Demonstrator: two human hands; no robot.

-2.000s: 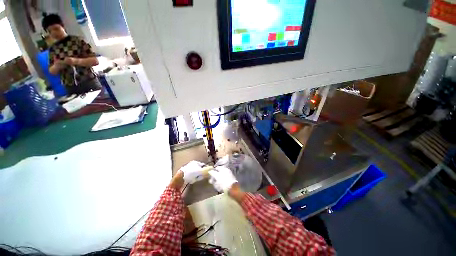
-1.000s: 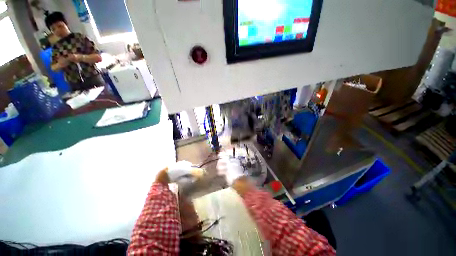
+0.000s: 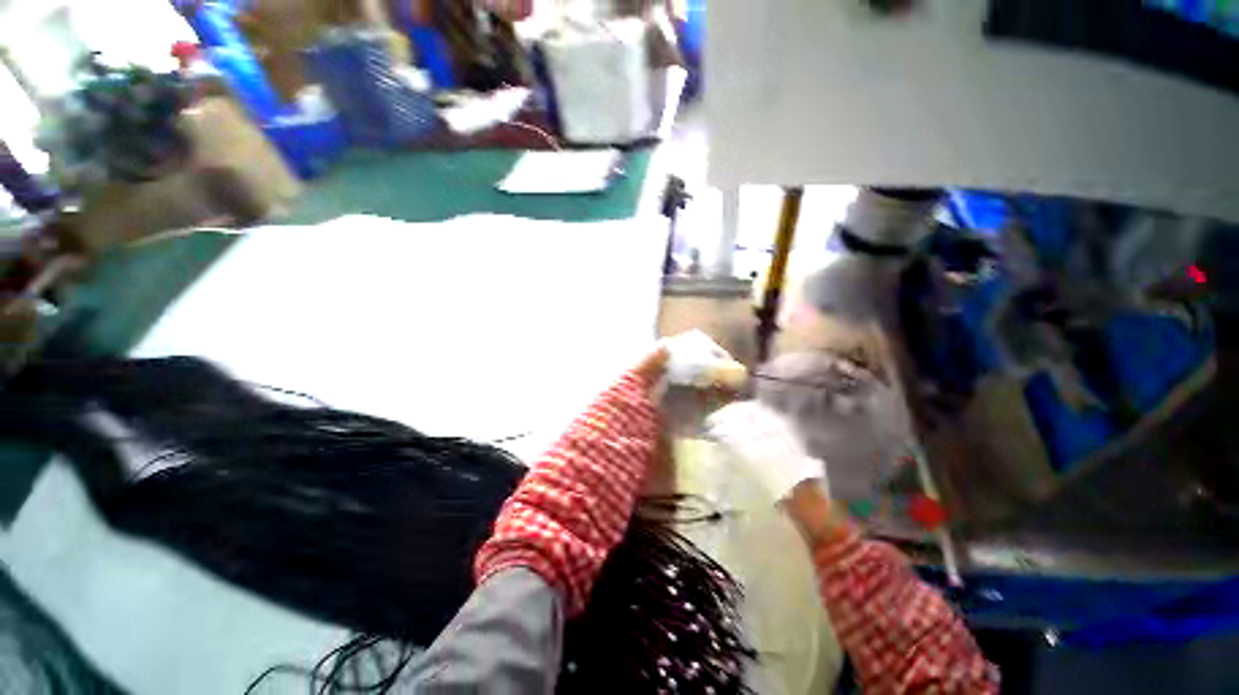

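My left hand (image 3: 700,363), in a white glove with bare fingertips, is closed around a thin black cable (image 3: 788,379), which sticks out to the right over the blurred round metal plate (image 3: 856,441). My right hand (image 3: 764,445), also white-gloved, is just below and right of it, over the top of the cream board (image 3: 777,570); its fingers are blurred and I cannot tell if they hold anything. A thick black cable bundle (image 3: 313,496) lies on the white sheet to the left. Its many pale-tipped ends (image 3: 673,611) lie beside the board, partly behind my left sleeve.
A yellow-and-black upright bar (image 3: 781,258) stands behind my hands. The white machine cover (image 3: 938,109) hangs above right. A red button (image 3: 927,512) sits at the table edge on the right. Blue machine parts are farther right. Papers (image 3: 557,171) lie on the green bench.
The view has swung left and down, bringing the cable bundle into sight. My right hand has left the round plate and come back near my left hand. The person across the bench is out of view.
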